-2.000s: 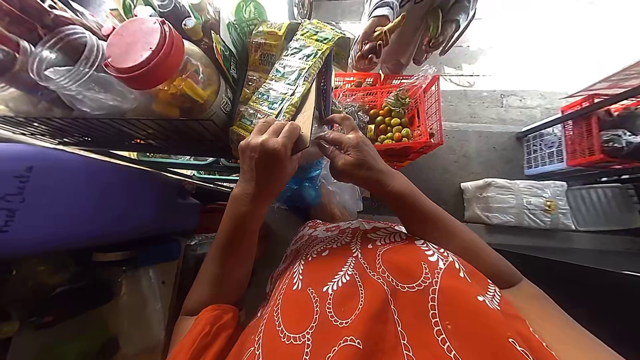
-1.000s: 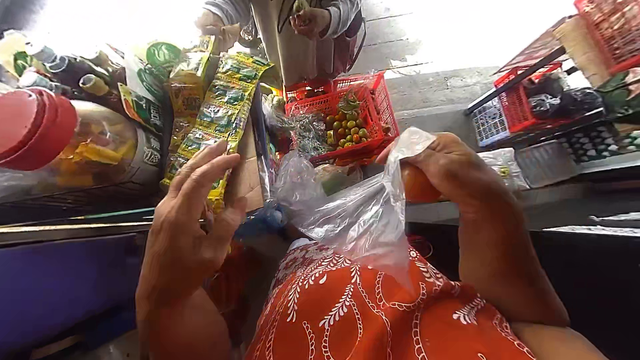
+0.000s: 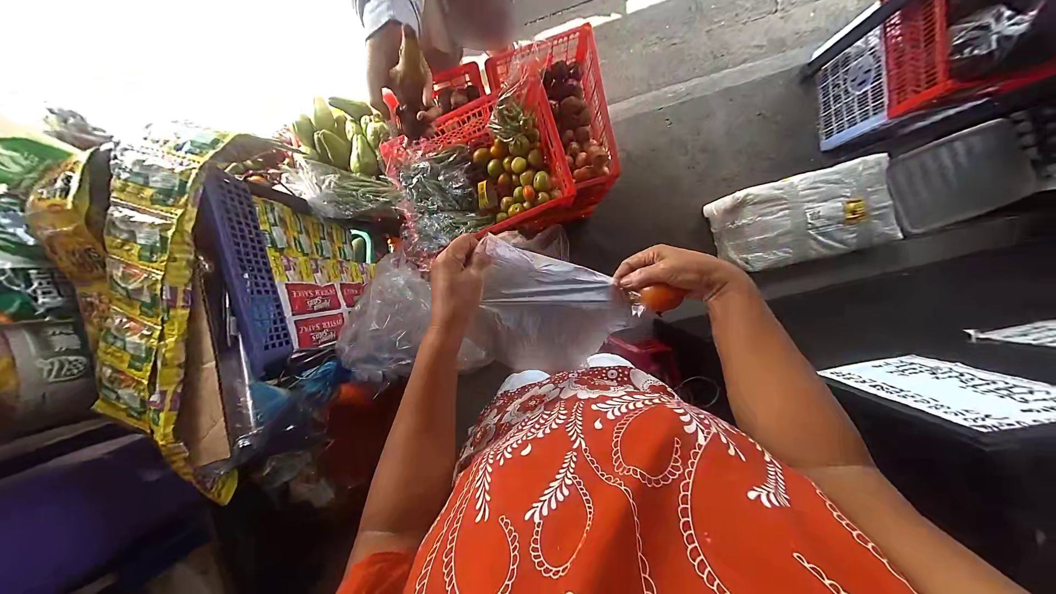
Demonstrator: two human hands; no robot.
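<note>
A clear plastic bag (image 3: 549,301) is stretched between my two hands in front of my red patterned dress. My left hand (image 3: 459,276) pinches its left edge. At the bag's right edge, the fingers of my right hand (image 3: 672,272) hold the plastic along with an orange-red tomato (image 3: 662,299). More bunched clear plastic (image 3: 392,318) lies left of my left wrist. Beyond my hands, green and orange tomatoes (image 3: 520,175) fill part of a red plastic crate (image 3: 549,216).
Another person's hand (image 3: 412,111) holds an eggplant-like vegetable above the crates. Green vegetables (image 3: 342,140) lie behind. Yellow sachet strips (image 3: 136,289) and a purple plastic basket (image 3: 247,264) stand left. A white wrapped bundle (image 3: 800,210) and a dark surface with written cards (image 3: 949,392) are right.
My left hand was apart from the bag a second ago and now grips its edge. Two seconds ago both hands were together near the sachets. The view has swung left.
</note>
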